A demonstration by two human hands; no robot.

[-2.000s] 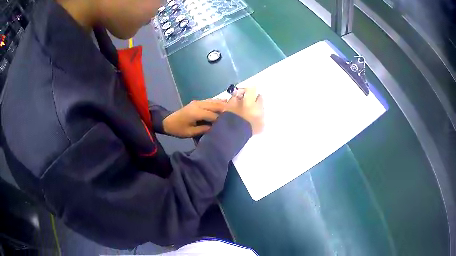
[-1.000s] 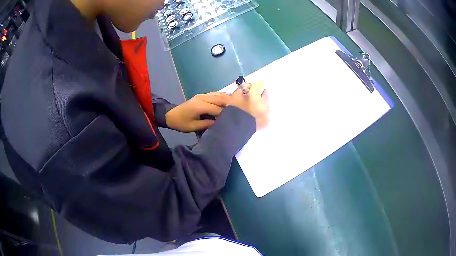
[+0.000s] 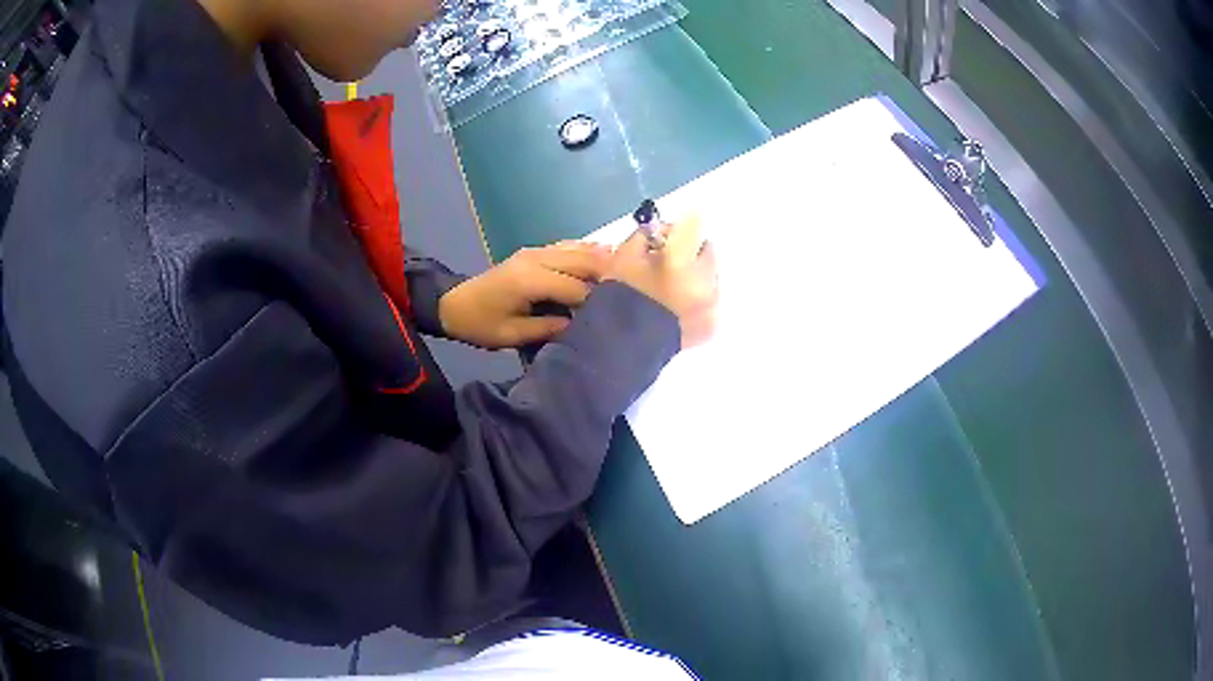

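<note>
A clipboard with a blue edge and a dark metal clip (image 3: 948,186) lies slanted on the green bench (image 3: 785,585). A white, overexposed paper sheet (image 3: 825,306) covers it; no writing is readable. Another person's hand (image 3: 678,283) rests on the sheet and holds a pen (image 3: 649,220) with a dark end. That person's other hand (image 3: 512,295) lies at the sheet's near left edge. Neither of my own hands shows.
The person in a dark jacket (image 3: 266,359) with a red strip fills the left side. A round black-rimmed part (image 3: 579,131) lies beside a clear tray (image 3: 532,67) of round parts. Metal rails (image 3: 1104,253) curve along the right. A white, blue-edged shape (image 3: 559,652) shows at the bottom.
The view has shifted slightly, so the clipboard and bench appear a little higher and further right. The other person's pen has moved slightly over the sheet.
</note>
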